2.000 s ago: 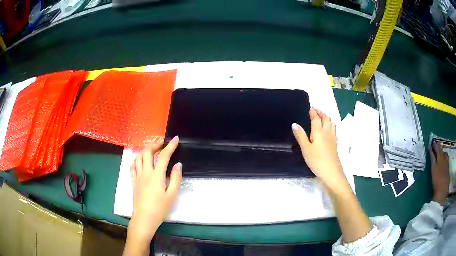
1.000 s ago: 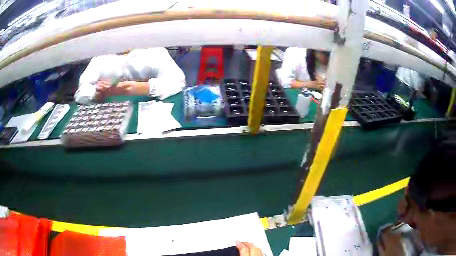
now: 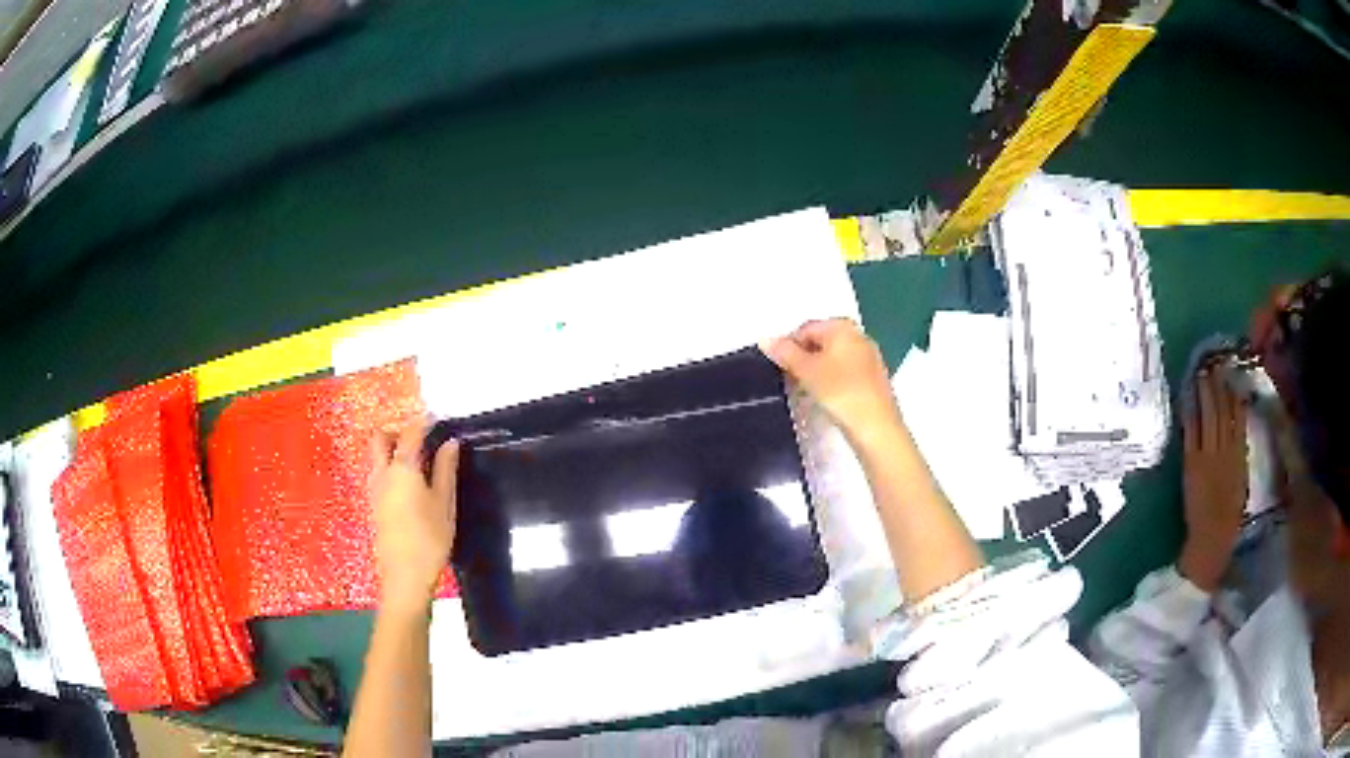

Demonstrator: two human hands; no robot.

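A glossy black tablet or display panel [image 3: 637, 518] lies face up and slightly turned on the white work pad [image 3: 592, 319], with bright reflections on its glass. My left hand [image 3: 410, 511] is at its upper left edge, thumb and fingers on the corner area. My right hand [image 3: 834, 370] pinches its upper right corner between thumb and fingers. The panel's underside is hidden.
Red bubble bags [image 3: 148, 548] are stacked at the left, with another red bag [image 3: 304, 489] by the pad. Stacked pale plates [image 3: 1085, 326] and white sheets [image 3: 955, 430] lie right. A yellow-striped post [image 3: 1044, 133] stands behind. Another person's hand [image 3: 1214, 459] is at far right.
My view went up to the opposite bench and is back down on the pad. Compared with two seconds ago, my right hand has moved from the panel's right side to its upper right corner.
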